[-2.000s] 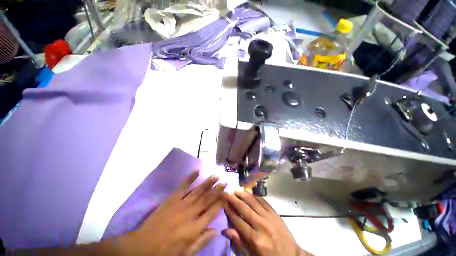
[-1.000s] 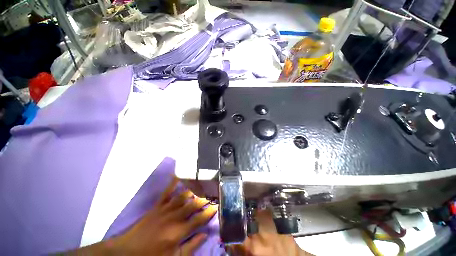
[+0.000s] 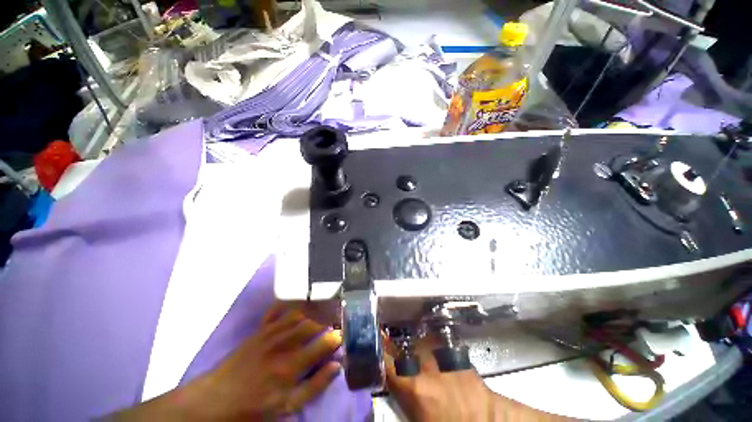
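A light purple cut piece (image 3: 235, 317) lies on the white table under my left hand (image 3: 268, 363), beside the left end of the sewing machine (image 3: 462, 222). My left hand lies flat on the cloth, its fingertips reaching under the machine head's left end. My right hand (image 3: 437, 391) is low at the front of the head, right of the shiny metal cover (image 3: 360, 334), its fingers partly hidden behind black knobs. The needle and presser foot are hidden by the head. A large purple panel (image 3: 99, 264) lies at the left.
A black knob (image 3: 324, 157) stands on the head's top left. Behind the machine are a cut bundle (image 3: 289, 91) and a drink bottle (image 3: 488, 91) with a yellow cap. Scissors (image 3: 627, 379) lie under the machine arm at right. A red thing (image 3: 56, 163) is at far left.
The view has tilted over the machine, so its black top shows more and the needle area is now covered. Both hands remain by the head's left end, the right now partly behind machine parts.
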